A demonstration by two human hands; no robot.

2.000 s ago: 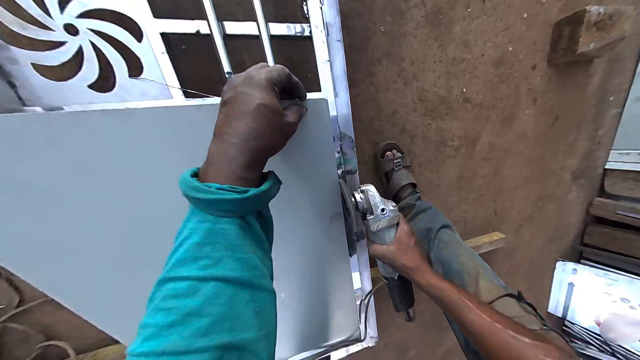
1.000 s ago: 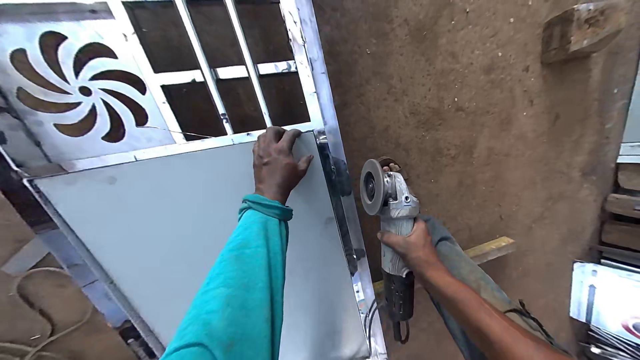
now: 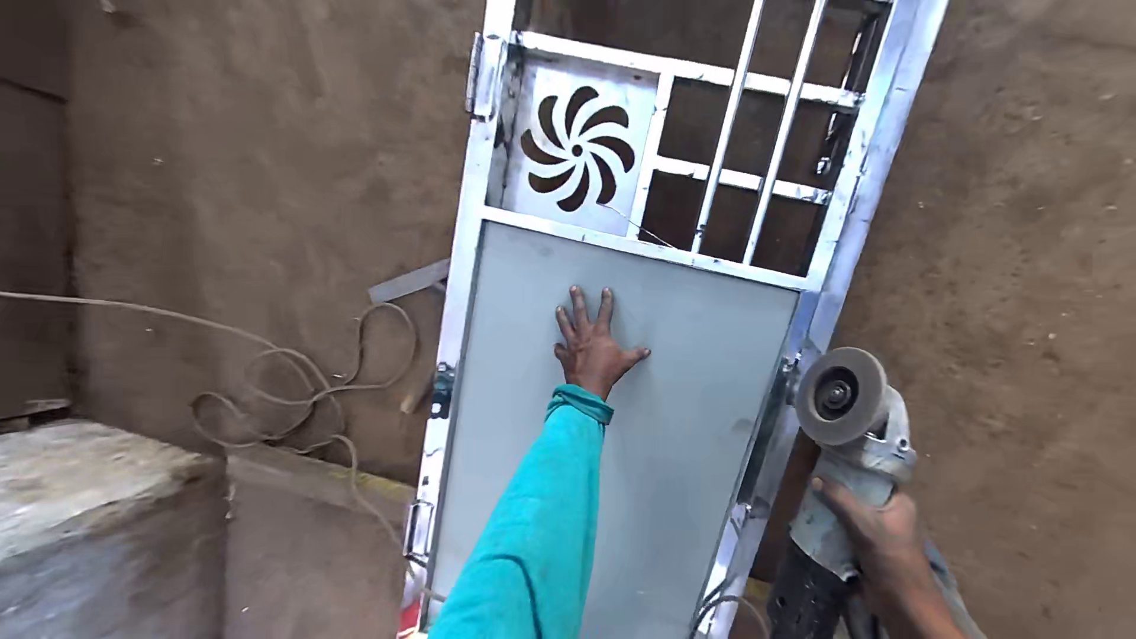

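Observation:
My left hand point(image 3: 593, 351) lies flat with spread fingers on the grey sheet panel point(image 3: 683, 399) of a metal door point(image 3: 643, 244). My right hand point(image 3: 874, 524) grips an angle grinder point(image 3: 856, 470) by its body, to the right of the door frame. The grinder's disc point(image 3: 841, 396) faces up toward me, near the frame's right edge; whether it spins cannot be told. Above the panel, the door has a plate with a cut-out swirl pattern point(image 3: 577, 149) and upright metal bars point(image 3: 732, 124).
A cable point(image 3: 302, 373) lies in loops on the brown ground left of the door. A flat metal piece point(image 3: 408, 282) rests beside the frame. A concrete block or ledge point(image 3: 89, 497) stands at the lower left. Hinges point(image 3: 417, 531) stick out from the frame's left side.
My left hand has moved from the panel's top edge onto its face, fingers now spread. The grinder was against the frame's side two seconds ago and is now held away from it. The view has swung left.

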